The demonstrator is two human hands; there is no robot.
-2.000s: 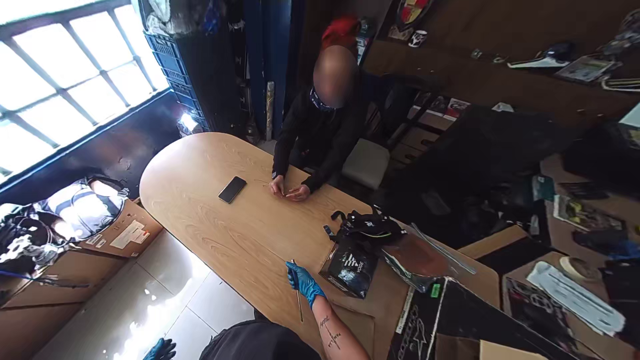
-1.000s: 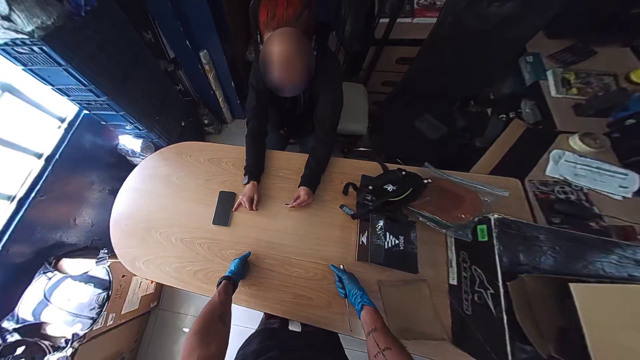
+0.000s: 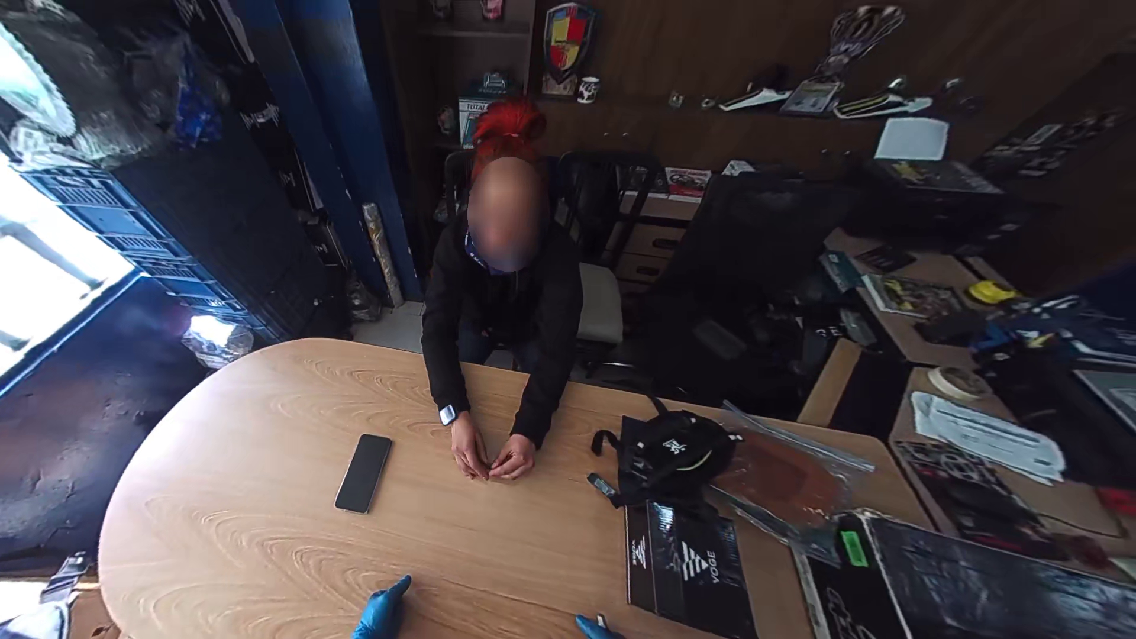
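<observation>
At the bottom edge of the head view, my left hand (image 3: 383,611) in a blue glove rests near the wooden table (image 3: 293,568), its thumb raised; I see nothing in it, and most of its fingers are cut off. My right hand (image 3: 596,627), gloved in blue too, barely shows at the bottom, with the light tip of a slim object (image 3: 601,619) beside it. A black smartphone (image 3: 363,473) lies above my left hand. To the upper right of my right hand lies a black VOGE box (image 3: 688,568), with a black bag (image 3: 679,448) over its top end.
Across the table sits a person (image 3: 501,284) in black, both hands together on the tabletop. A clear plastic bag with a brown item (image 3: 781,475) and a large black box (image 3: 976,577) lie at right. Behind are a chair (image 3: 599,302) and stacked blue crates (image 3: 133,240).
The view has tilted up, so my hands are now mostly below its edge. The other person's hands, apart one second ago, are now together.
</observation>
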